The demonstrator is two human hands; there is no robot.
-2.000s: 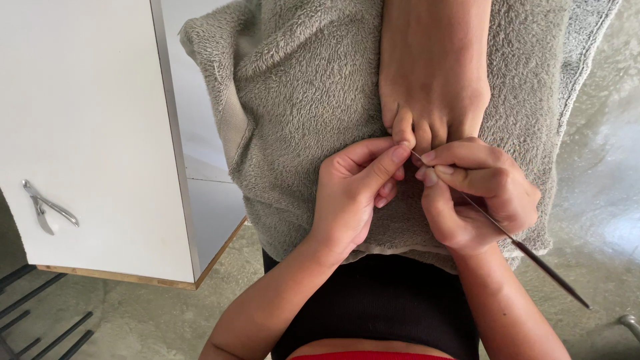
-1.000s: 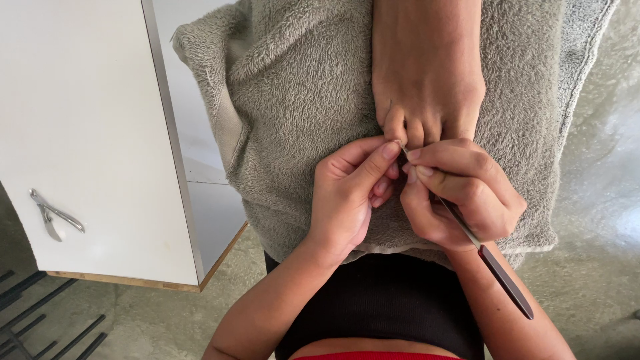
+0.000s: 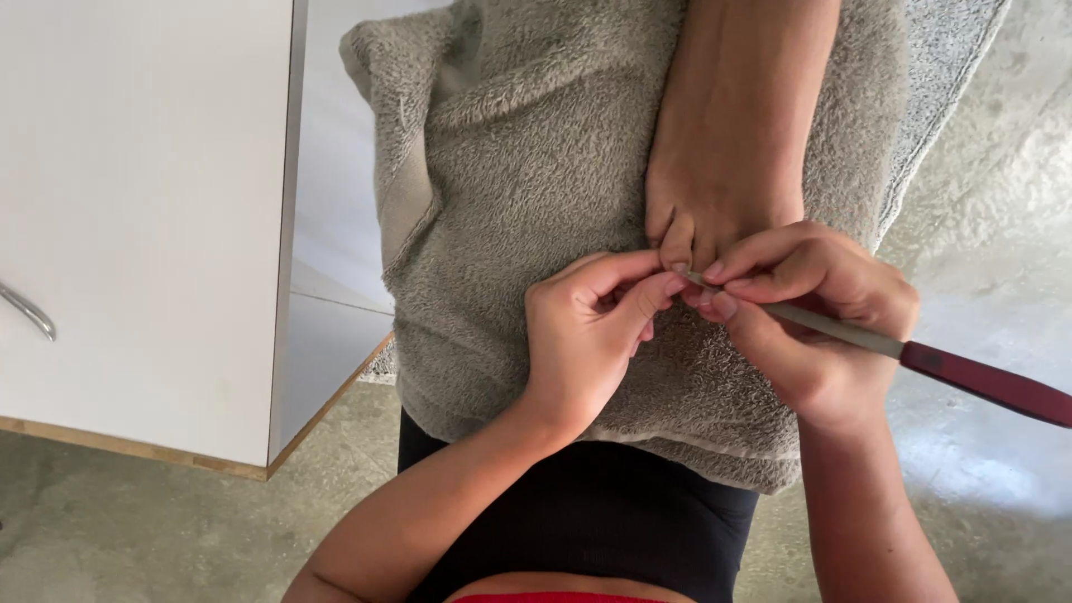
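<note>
Another person's bare foot rests on a grey-brown terry towel over my lap, toes towards me. My left hand pinches a small toe near its tip between thumb and fingers. A metal nail file with a dark red handle is in my right hand, gripped by thumb and fingers close to its tip. That tip touches or nearly touches the toe's nail, and the handle sticks out to the right. My fingers hide part of the other toes.
A white tabletop with a wooden lower edge stands at the left. One curved metal handle of a nipper-like tool lies on it, cut off by the frame. Concrete floor shows at the right, beside a lighter speckled cloth.
The file has turned in my right hand; its handle now points more to the right, with its flat side showing. My left hand stays at the toe. The view has shifted, cutting off the tabletop tool.
</note>
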